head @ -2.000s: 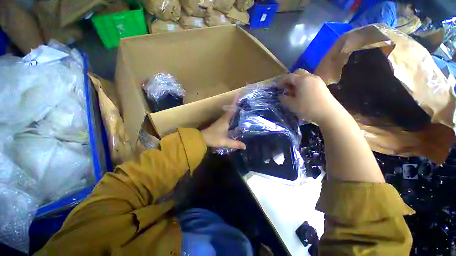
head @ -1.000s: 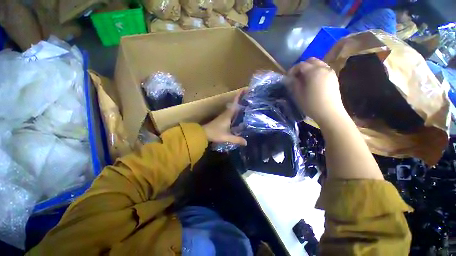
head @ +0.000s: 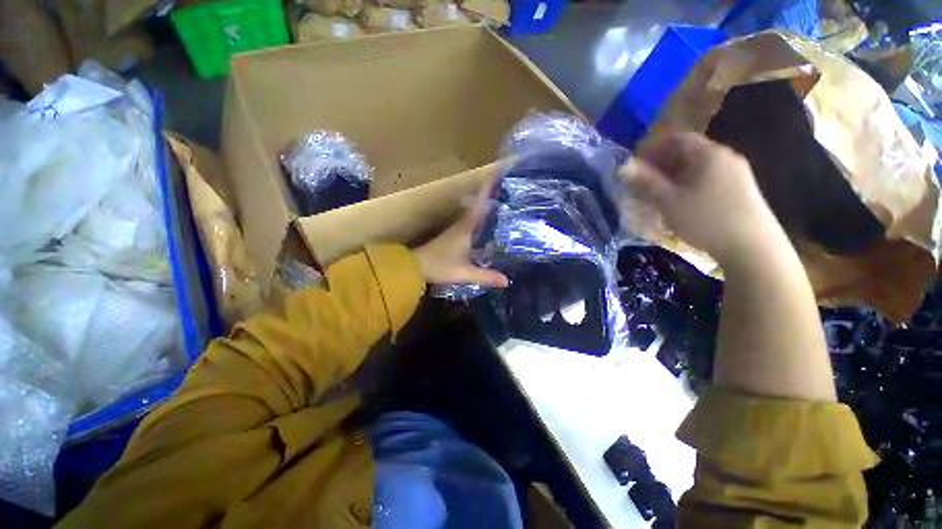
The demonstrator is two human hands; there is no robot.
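Observation:
A stack of black panel frames (head: 559, 300) stands in a shiny clear plastic wrap (head: 547, 218) at the far end of the white work sheet (head: 594, 398). My left hand (head: 460, 255) holds the left side of the wrapped stack, thumb toward me, its fingers partly hidden behind it. My right hand (head: 677, 186), slightly blurred, pinches the plastic at the stack's upper right. Black socket inserts (head: 642, 481) lie on the white sheet near my right sleeve.
An open carton (head: 387, 224) behind the stack holds another wrapped black bundle (head: 328, 176). A blue crate (head: 186, 243) of whitish wrap is at left. An open kraft sack (head: 899, 181) stands at right, above a heap of black parts (head: 888, 413).
My right hand has moved right, away from the stack's top, drawing the plastic with it. My left hand keeps its hold. The whole view has shifted slightly.

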